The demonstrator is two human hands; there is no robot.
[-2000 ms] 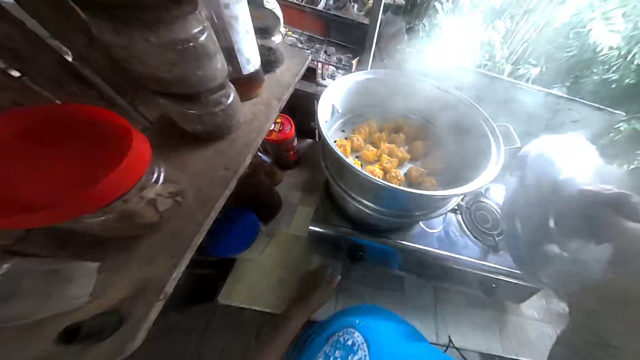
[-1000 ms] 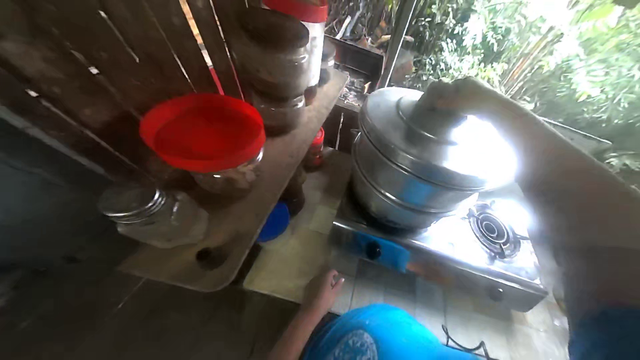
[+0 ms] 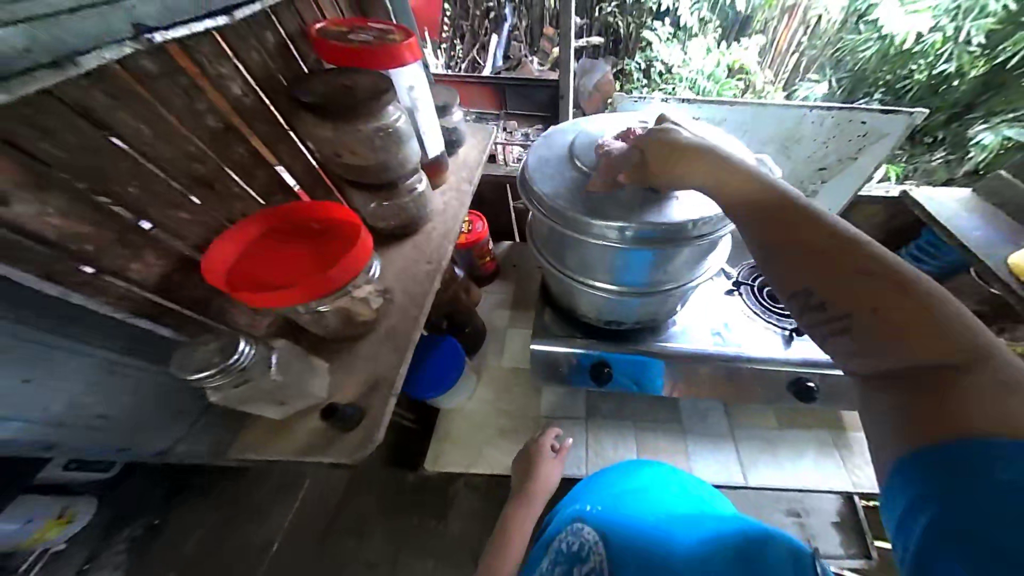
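Note:
A stacked metal steamer pot [image 3: 624, 252] stands on the left burner of a steel two-burner gas stove [image 3: 696, 368], its domed metal lid [image 3: 560, 172] on top. My right hand [image 3: 668, 156] is at the top of the lid, fingers closed around a reddish cloth [image 3: 616, 152]; the lid's handle is hidden beneath. My left hand [image 3: 542, 464] hovers by the front edge of the tiled counter [image 3: 496, 432], fingers loosely curled, with nothing seen in it. What is inside the pot is hidden by the lid.
A wooden shelf [image 3: 432, 304] on the left holds a red-lidded jar [image 3: 288, 252], a glass jar with a metal lid [image 3: 256, 372] and stacked jars [image 3: 356, 120]. Below are a blue-lidded container [image 3: 436, 368] and a red-lidded jar [image 3: 478, 248]. The right burner [image 3: 764, 296] is bare.
Two seconds ago the pot was uncovered, showing steaming yellow-orange dumplings, and my right hand was at the right with the lid. The lid now covers the pot, and the steam has thinned.

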